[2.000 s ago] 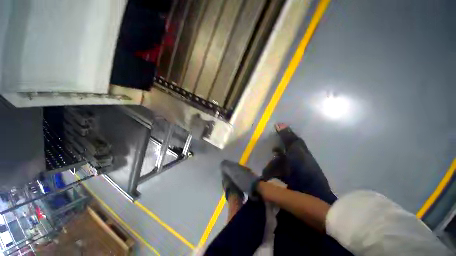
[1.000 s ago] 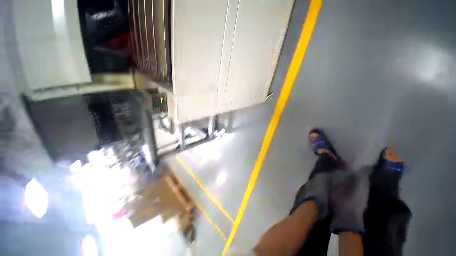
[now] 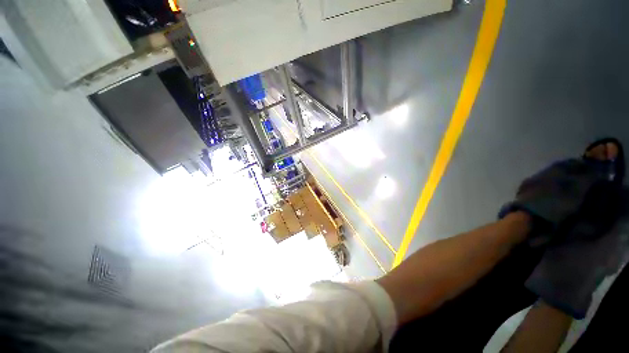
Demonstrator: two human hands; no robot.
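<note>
I wear thick grey over-gloves on both hands, at the right side of the head view. My left hand (image 3: 555, 196) is at the end of a bare forearm with a white sleeve. My right hand (image 3: 583, 265) is just below it, close to or touching it, and partly cut off by dark blur. The fingers of both are blurred against dark clothing, so I cannot tell whether they are open or closed. No workpiece shows in either.
A cream machine cabinet (image 3: 303, 34) on a grey metal frame (image 3: 348, 83) stands at the top. A yellow floor line (image 3: 452, 131) runs between it and me. Brown cartons (image 3: 296, 214) and bright glare lie at centre left. A sandalled foot (image 3: 603, 152) shows at the right.
The view has swung, so the slatted bed has left the picture and the cabinet has moved up. My gloved hands have shifted from the lower middle to the right edge, remaining close together.
</note>
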